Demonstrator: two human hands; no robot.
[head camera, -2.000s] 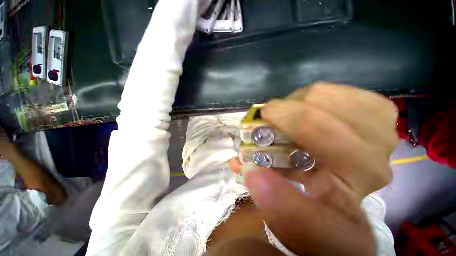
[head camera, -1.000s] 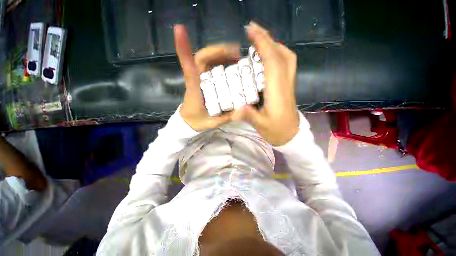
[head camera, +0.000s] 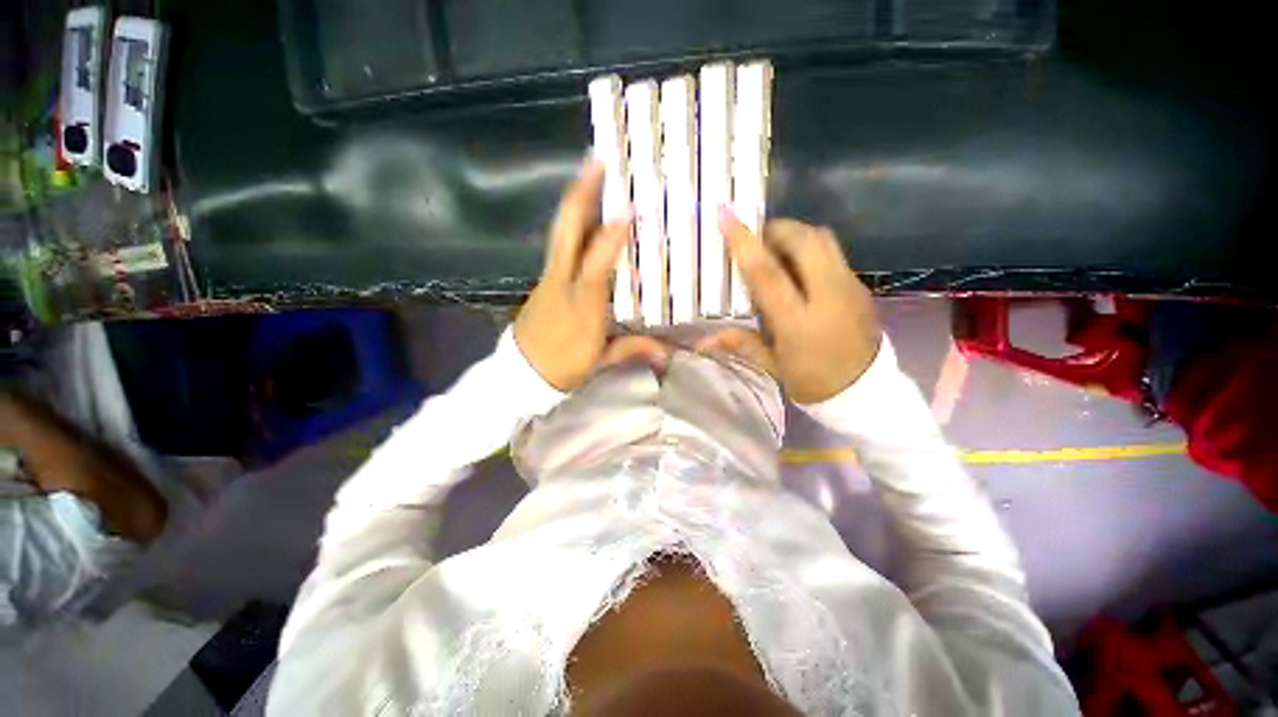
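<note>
Several white phones (head camera: 681, 196) stand side by side in a row on their long edges, plain white strips facing up, at the front edge of the dark green bench. My left hand (head camera: 572, 287) holds the row's left side, fingers on the outermost strip. My right hand (head camera: 799, 301) holds the right side, with a finger on the strips. Both thumbs are at the near ends. Whether the phones rest on the bench or are slightly raised, I cannot tell.
A dark tray (head camera: 561, 56) with pocket outlines lies behind the phones. Two white phones (head camera: 133, 105) lie at the far left, oval windows toward me. A blue stool (head camera: 330, 371) and a red stool (head camera: 1044, 350) stand below the bench. A person's arm (head camera: 84, 462) is at the left edge.
Both hands have come together around the phones; earlier the right held some close up. The phones' long edges now face up, instead of their short ends. The tray appears higher in view.
</note>
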